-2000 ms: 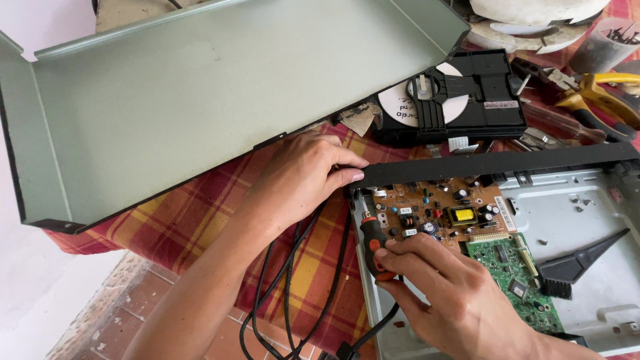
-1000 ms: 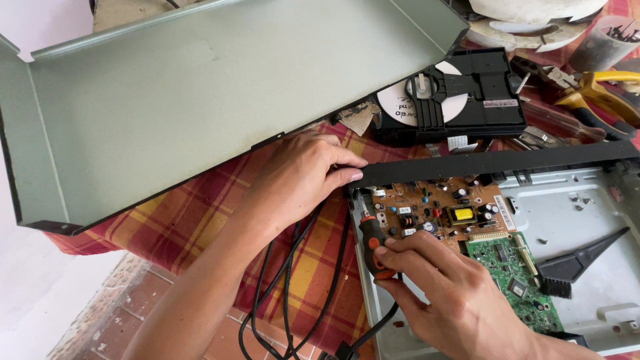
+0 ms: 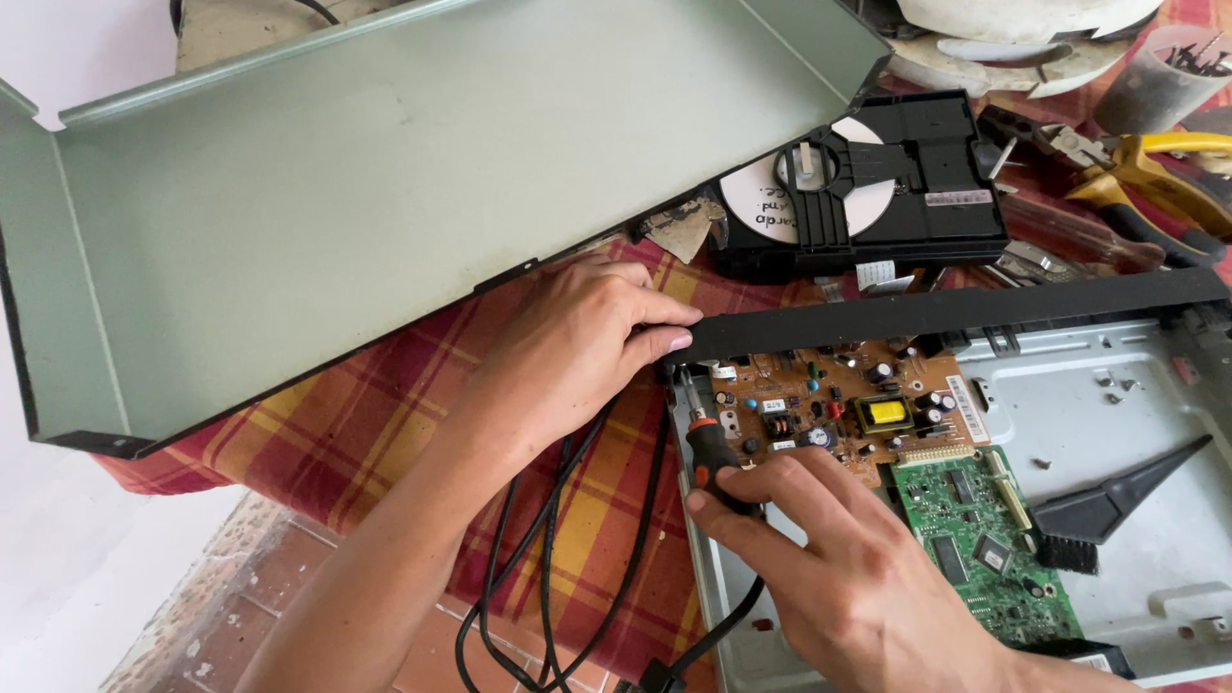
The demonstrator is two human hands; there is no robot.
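My right hand (image 3: 847, 558) holds a screwdriver (image 3: 714, 452) with a black and orange handle, its shaft reaching the corner behind the black front panel (image 3: 943, 316) of an opened disc player. With thumb and index finger my left hand (image 3: 587, 346) grips the left end of that panel. Inside the metal chassis (image 3: 1145, 404) lie a brown power circuit board (image 3: 828, 404) and a green circuit board (image 3: 972, 539), joined at a connector. A black brush (image 3: 1107, 500) rests beside the green board, and a few loose screws (image 3: 1112, 390) lie on the chassis floor.
A large metal cover (image 3: 385, 212) fills the upper left. Behind the panel sit a black disc drive (image 3: 924, 183) with a disc, yellow-handled pliers (image 3: 1136, 183) and a cup of screws (image 3: 1160, 87). Black cable (image 3: 549, 558) loops over the checked cloth (image 3: 385, 433) left of the chassis.
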